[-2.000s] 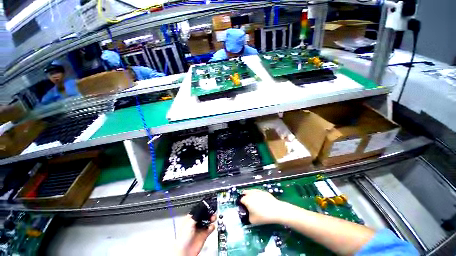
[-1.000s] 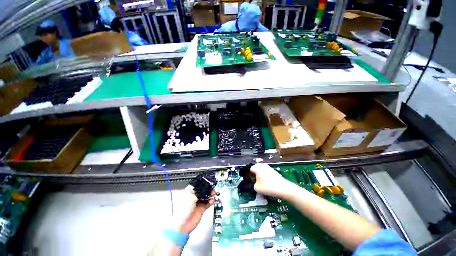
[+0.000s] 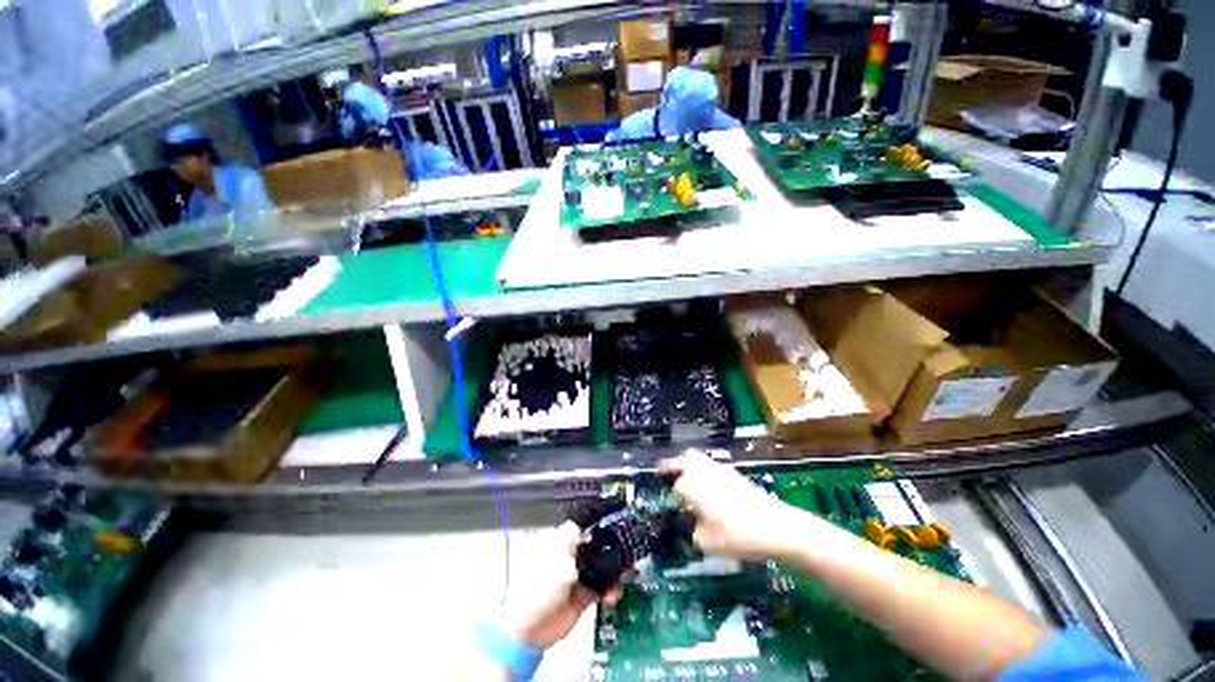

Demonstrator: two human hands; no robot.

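A large green circuit board (image 3: 826, 606) lies on the conveyor in front of me. My left hand (image 3: 553, 586) holds several black cylindrical capacitors (image 3: 609, 549) at the board's left edge. My right hand (image 3: 720, 504) reaches in from the right over the upper left part of the board. Its fingertips are at dark cylinders beside the left hand's bunch; whether it grips one is hidden by blur. Orange-yellow components (image 3: 909, 536) stand near the board's upper right.
Behind the board, the lower shelf holds a bin of white parts (image 3: 504, 424), a bin of small black parts (image 3: 670, 429) and open cartons (image 3: 919, 424). Two boards lie on the upper shelf. A blue coiled cord (image 3: 446, 287) hangs down left of the bins. People in blue caps work beyond.
My left hand has moved right with its black capacitors, close to my right hand. My right hand stays over the board's upper left part. The camera view has shifted.
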